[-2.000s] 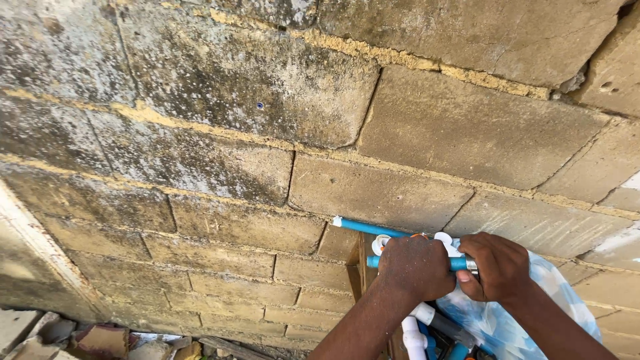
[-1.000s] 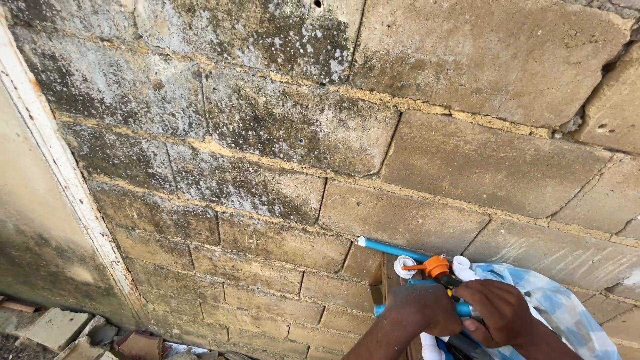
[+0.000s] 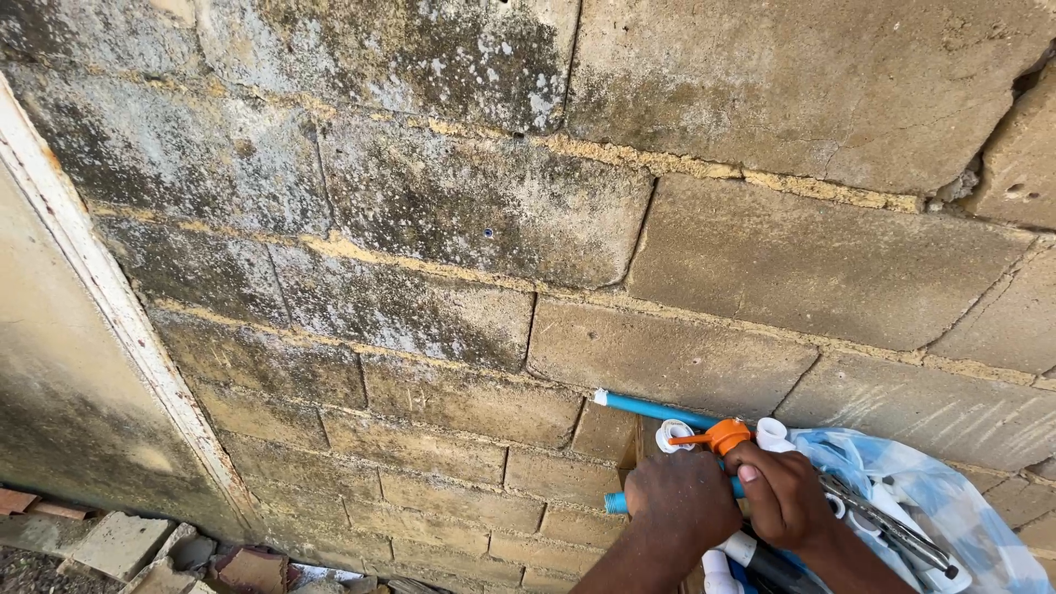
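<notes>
My left hand (image 3: 683,502) is closed around a short blue pipe (image 3: 615,502), whose threaded end sticks out to the left. My right hand (image 3: 780,495) grips an orange-handled valve (image 3: 728,436) at the pipe's other side; its lever points left. Behind the hands, a longer blue pipe (image 3: 660,410) with white tape on its tip lies close to the wall. A white plastic fitting (image 3: 674,435) sits just above my left hand, and another white fitting (image 3: 774,434) is above my right hand. The joint between pipe and valve is partly hidden by my fingers.
A concrete block wall (image 3: 718,346) fills most of the view. On the right, a clear and blue plastic bag (image 3: 982,503) holds white fittings beside metal locking pliers (image 3: 891,524). A rusty white metal frame (image 3: 124,313) stands left, with broken blocks (image 3: 124,544) below.
The orange valve, not seen in the oldest frame, shows at my right hand in the later ones. Both hands remain together at the short blue pipe.
</notes>
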